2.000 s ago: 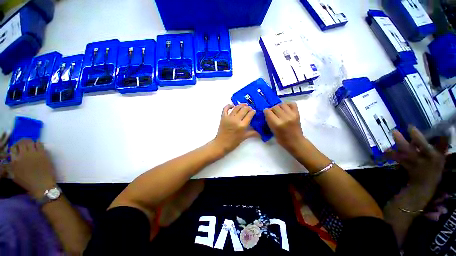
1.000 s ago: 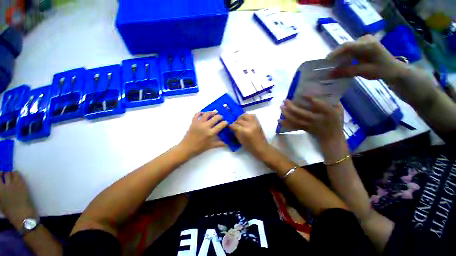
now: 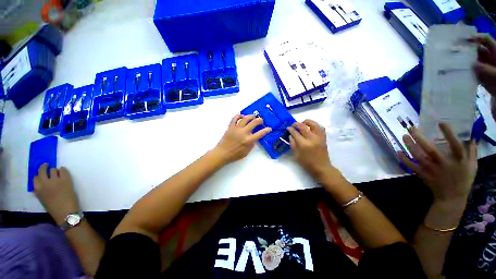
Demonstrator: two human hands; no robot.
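Observation:
A blue inner tray (image 3: 261, 105) lies tilted on the white table in front of me, with two plugs at its far end and a black coiled USB cable (image 3: 279, 144) in its near recess. My left hand (image 3: 242, 136) is on the tray's left edge, fingers reaching over its middle. My right hand (image 3: 310, 140) is at the right edge, fingertips at the cable beside the coil. The tray's middle is partly hidden by my fingers.
A row of filled blue trays (image 3: 146, 91) lies left. A large blue bin (image 3: 215, 23) stands behind. Retail boxes (image 3: 298, 70) and clear film (image 3: 343, 82) lie right. Another person's hand (image 3: 54, 188) is left; a person at right holds a flat box (image 3: 448, 82).
The fingers have shifted on the tray and its coil now shows more. The person at right has moved the held box away to the right. The view has shifted.

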